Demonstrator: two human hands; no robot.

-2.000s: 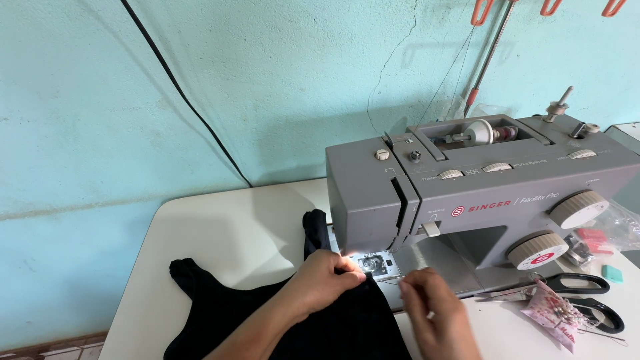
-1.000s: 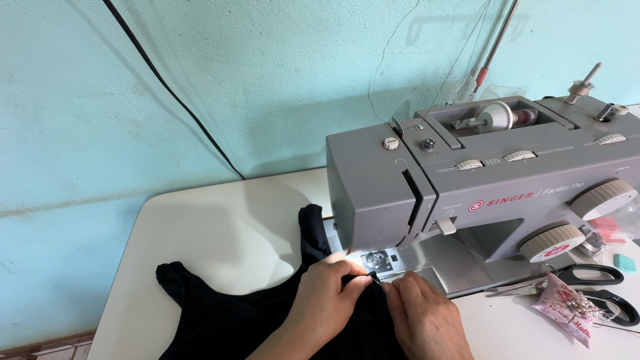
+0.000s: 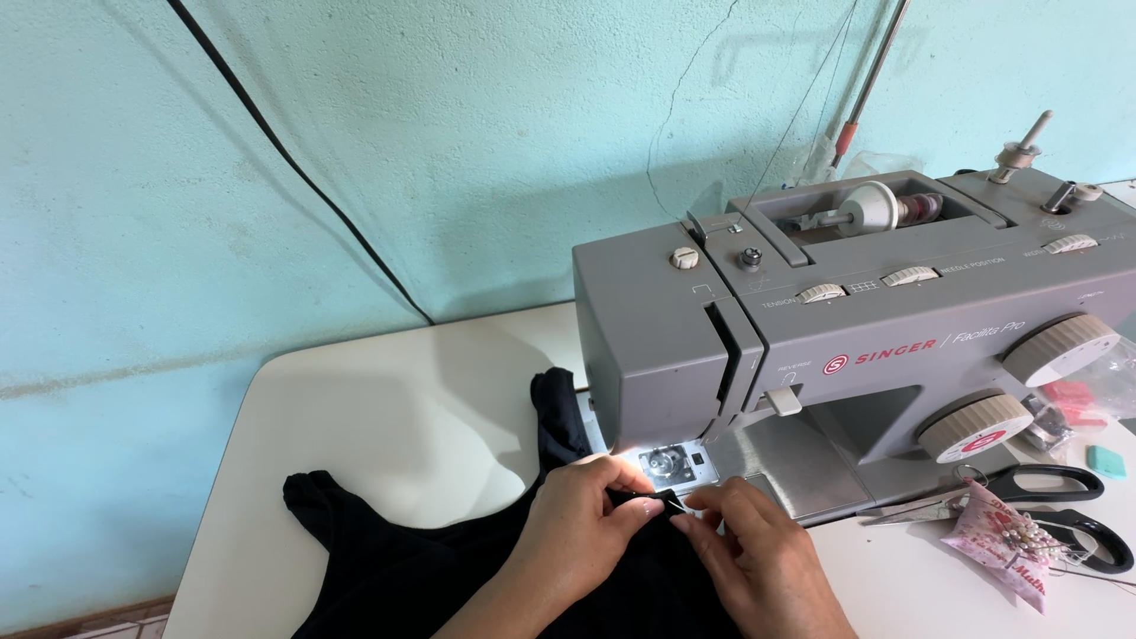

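Observation:
A black fabric garment (image 3: 426, 568) lies over the table's near part, up against the bed of a grey Singer sewing machine (image 3: 674, 311). My left hand (image 3: 581, 519) pinches the garment's folded edge between thumb and fingers, just in front of the lit needle plate (image 3: 670, 463). Right beside it, my right hand (image 3: 754, 550) has its thumb and forefinger at the same edge, where a thin pale pin or needle (image 3: 676, 505) shows against the black cloth. Whether the right fingers grip the pin or the cloth cannot be told.
Black-handled scissors (image 3: 1047, 482) lie right of the machine bed, partly under a pink pincushion (image 3: 998, 546) full of pearl-headed pins. A teal piece (image 3: 1106, 461) and pink pieces (image 3: 1068, 399) sit behind. The white table (image 3: 355, 390) meets a blue wall (image 3: 399, 160) with a black cable (image 3: 293, 169).
My right hand, apart from the cloth two seconds ago, has moved left to the garment's edge beside my left hand. My left hand has kept its pinch on the fabric.

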